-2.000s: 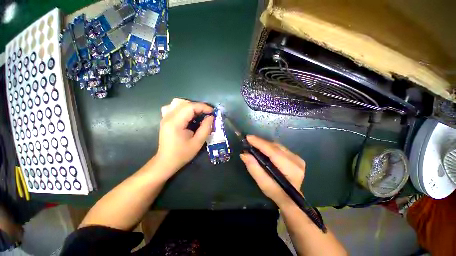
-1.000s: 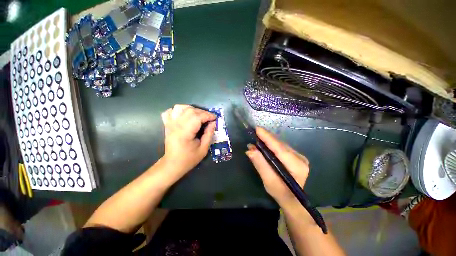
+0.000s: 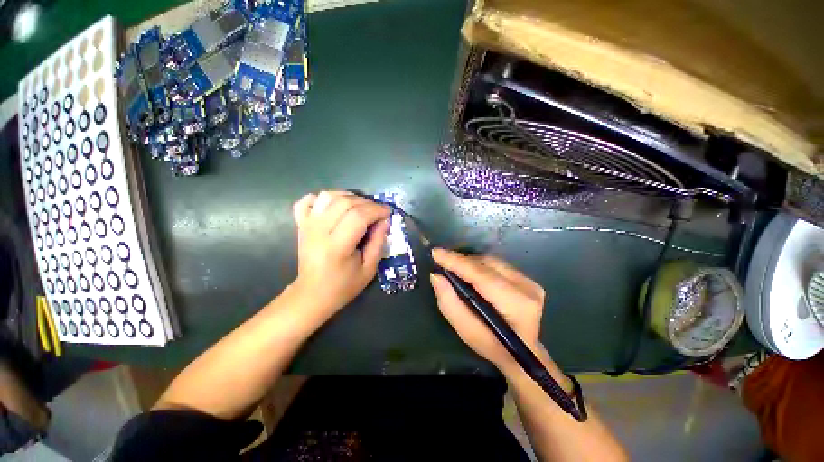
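A blue circuit board (image 3: pixel 397 257) with a white middle lies on the dark green mat, its long side running away from me. My left hand (image 3: pixel 341 236) is at its upper left, with thumb and index finger closed together against its edge. What they pinch is hidden. A thin dark line shows above these fingers; I cannot tell what it is. My right hand (image 3: pixel 492 302) is shut on a black pen-like soldering iron (image 3: pixel 506 334), right of the board. The thin tip points up and left to the board's upper part, close to my left fingertips; contact is unclear.
A pile of blue boards (image 3: pixel 212 81) lies at the upper left. A white component tray (image 3: pixel 81 207) stands left, yellow handles (image 3: pixel 48 325) beside it. A box (image 3: pixel 614 59) and black fan (image 3: pixel 578 149) are upper right. A tip cleaner (image 3: pixel 696 307), thin wire (image 3: pixel 605 231) and white fan (image 3: pixel 791 284) are right.
Compared with one second ago, my right hand has moved slightly left, and the iron's tip is back close to the board's upper part. My left hand has stayed at the board.
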